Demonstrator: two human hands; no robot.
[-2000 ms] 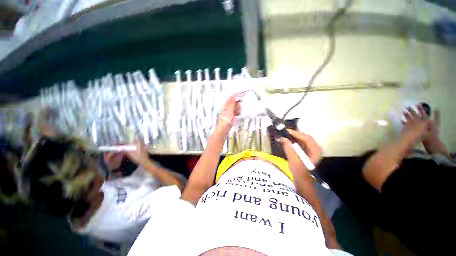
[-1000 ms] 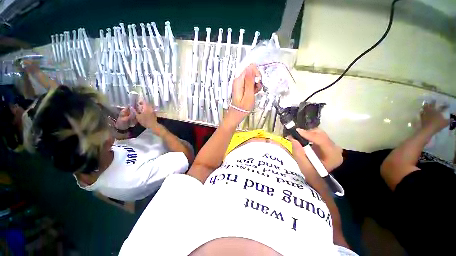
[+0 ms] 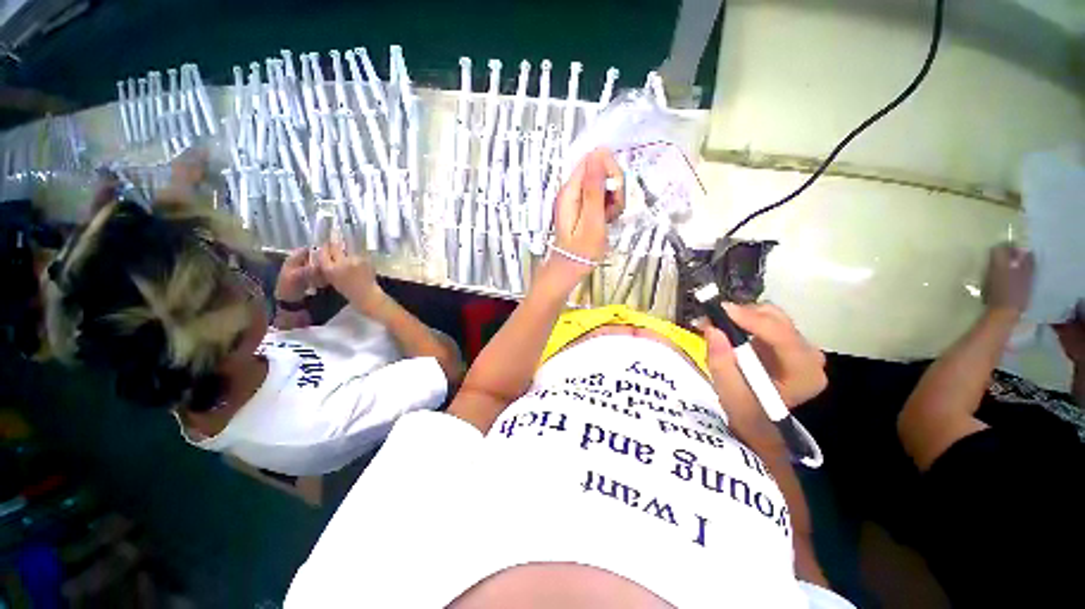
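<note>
My left hand (image 3: 588,212) is over the right end of the white handle rows, its fingers pinched on a small pale part (image 3: 614,186). A crumpled clear plastic bag (image 3: 652,149) lies beside these fingers, with a thin red wire (image 3: 681,151) on it. My right hand (image 3: 773,353) holds a soldering iron (image 3: 747,364) with a black and white grip. Its front end points up and left, near the right end of the rows. The exact tip contact is too small to tell. White handle units (image 3: 497,179) lie side by side on the bench.
A dark block (image 3: 740,271) sits at the bench edge by the iron. A black cord (image 3: 851,137) curves across the pale bench (image 3: 880,226). A person at left (image 3: 321,381) holds a small white piece. A person at right (image 3: 964,393) holds a white sheet (image 3: 1054,232).
The iron's front end has shifted slightly right with my right hand. My left hand is nearly unmoved. The person at right now has a white sheet at their hands.
</note>
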